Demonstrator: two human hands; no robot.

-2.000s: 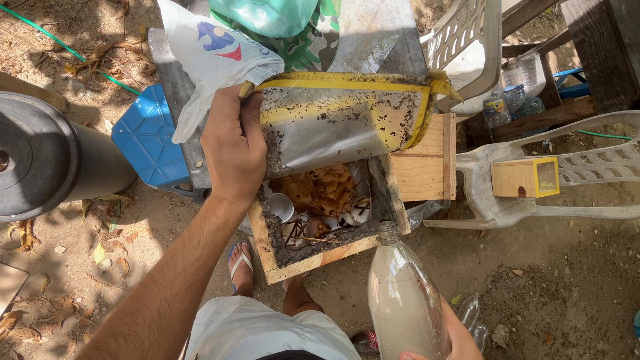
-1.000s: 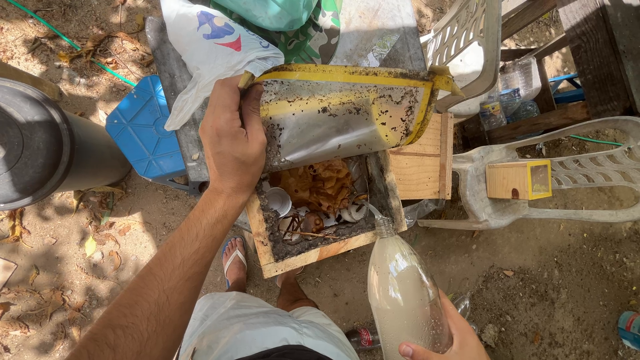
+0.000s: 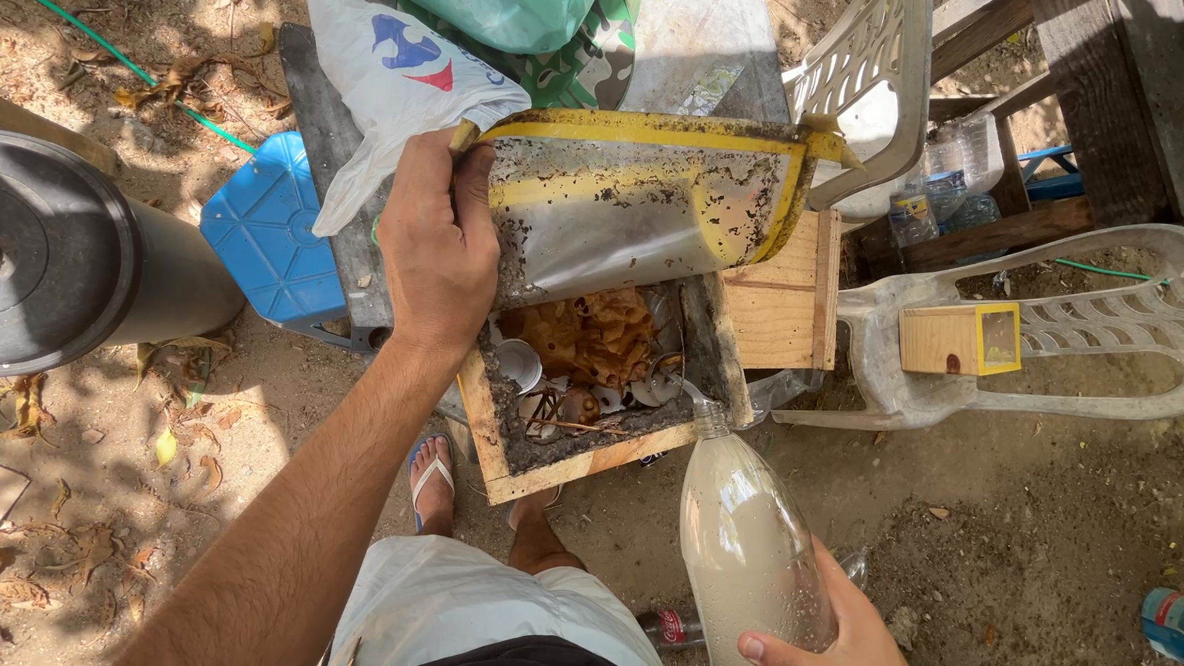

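Note:
My left hand [image 3: 439, 240] grips the corner of a clear plastic sheet edged in yellow tape [image 3: 638, 199], specked with dark residue and lifted off a wooden box [image 3: 592, 462]. Inside the box lie brown, wax-like folded layers [image 3: 587, 338], a small white cup [image 3: 518, 364], twigs and pale pieces. Around its inner walls runs a dark crust. My right hand [image 3: 832, 620] holds a clear plastic bottle [image 3: 754, 546] of cloudy beige liquid. The bottle's neck is at the box's near right corner, and a thin stream of liquid runs from its mouth into the box.
Under the box and a white plastic bag [image 3: 416, 92] is a grey tabletop [image 3: 319, 120]. A blue plastic stool [image 3: 273, 231] and a lidded grey bin [image 3: 176, 268] stand left. At right, a plastic chair [image 3: 888, 370] bears a small wooden box [image 3: 939, 340]. Another wooden box [image 3: 777, 305] adjoins the open one.
Liquid has started to run from the bottle into the box; two seconds ago no stream showed. My left hand still holds the sheet up.

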